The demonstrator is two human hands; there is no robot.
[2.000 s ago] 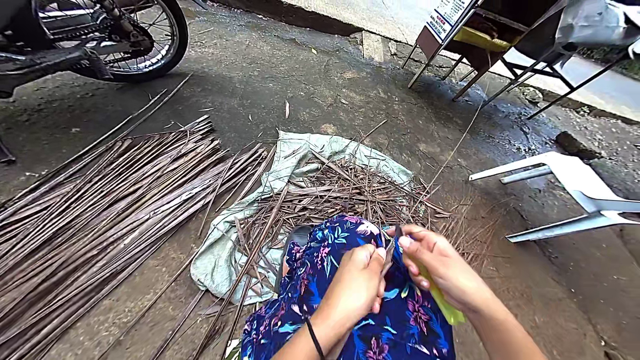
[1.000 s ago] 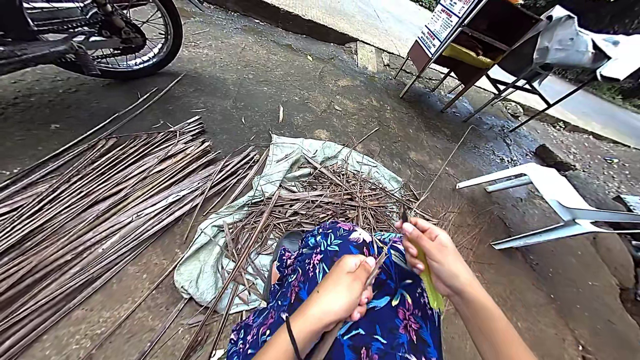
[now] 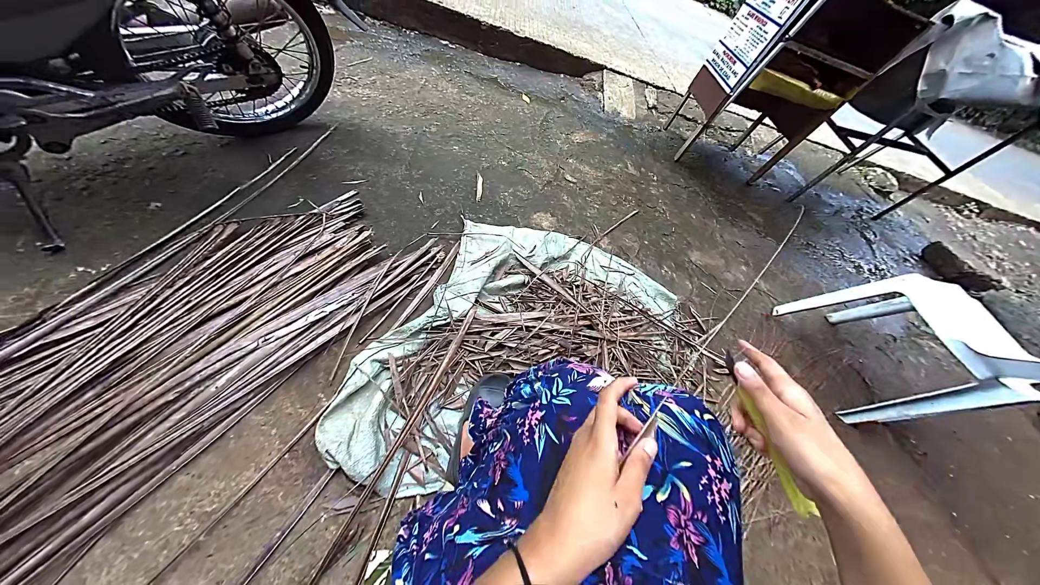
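Observation:
Over the blue floral cloth on my knee, my left hand [image 3: 597, 471] grips a dry palm leaflet [image 3: 646, 432], its pointed end showing between thumb and fingers. To its right, my right hand [image 3: 784, 414] is closed around a knife with a yellow-green handle [image 3: 776, 459]; a short dark part of the blade shows at the thumb. A long thin leaf rib [image 3: 756, 284] runs up and right from near that hand. Beyond my knee, a pale green woven sack [image 3: 370, 406] lies spread on the ground under a heap of brown leaf scraps [image 3: 569, 321].
A large pile of long dry palm leaflets [image 3: 187, 325] lies on the ground at left. Behind it stands a motorcycle [image 3: 195, 73]. A white plastic chair [image 3: 934, 341] lies tipped over at right. Metal-legged furniture with a printed sign [image 3: 751, 41] stands at the upper right.
My hands are farther apart than two seconds ago, when they were close together over the knee. The right hand with the knife has moved away to the right of the left hand.

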